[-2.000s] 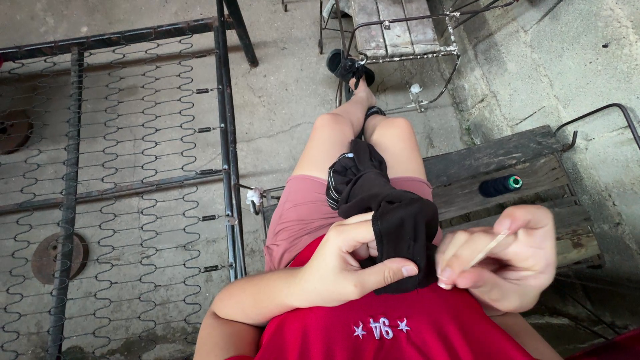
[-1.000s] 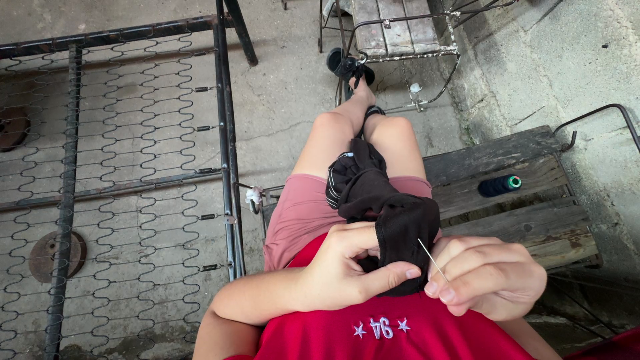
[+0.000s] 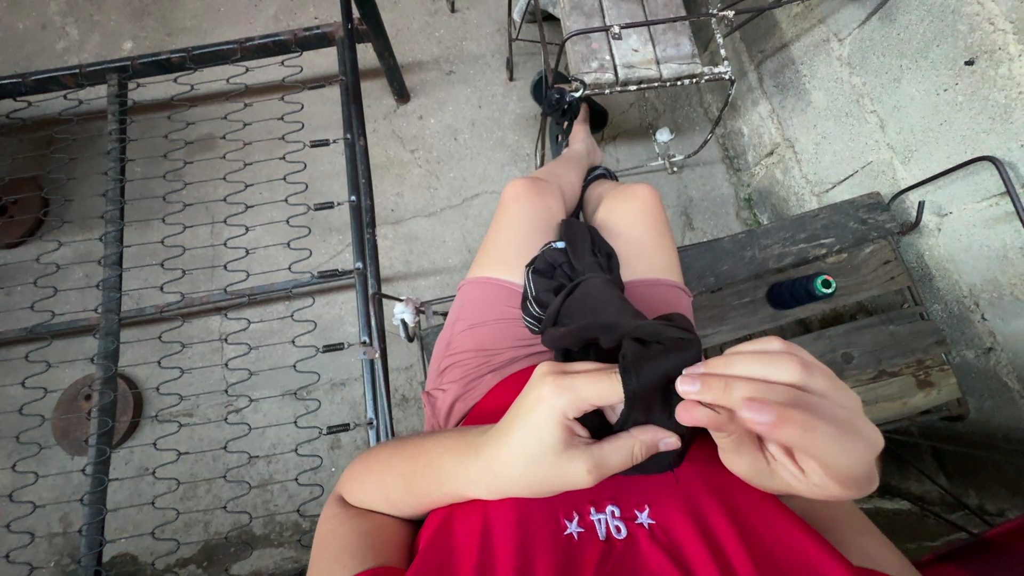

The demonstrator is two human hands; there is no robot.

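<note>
A black cloth garment point(image 3: 592, 304) with white stitched lines lies bunched along my lap, its near end raised at my hands. My left hand point(image 3: 584, 428) grips that end, with the thumb on the near side and fingers inside the fold. At the right edge of the cloth, my right hand point(image 3: 776, 416) has its thumb and fingertips pinched together. A needle was visible there earlier; now it cannot be made out. A spool of dark thread point(image 3: 800, 291) with a green end lies on its side on the wooden bench, beyond my right hand.
I sit on a slatted wooden bench point(image 3: 832, 232) beside a concrete wall point(image 3: 944, 88). To the left stands a black metal frame point(image 3: 356, 200) with wire springs, rusty discs point(image 3: 96, 414) beneath it. Ahead is a metal-framed seat with wooden slats point(image 3: 628, 40).
My right hand has come in from the right and now meets the cloth's edge. The needle seen between its fingers a second ago no longer shows. My left hand keeps its grip.
</note>
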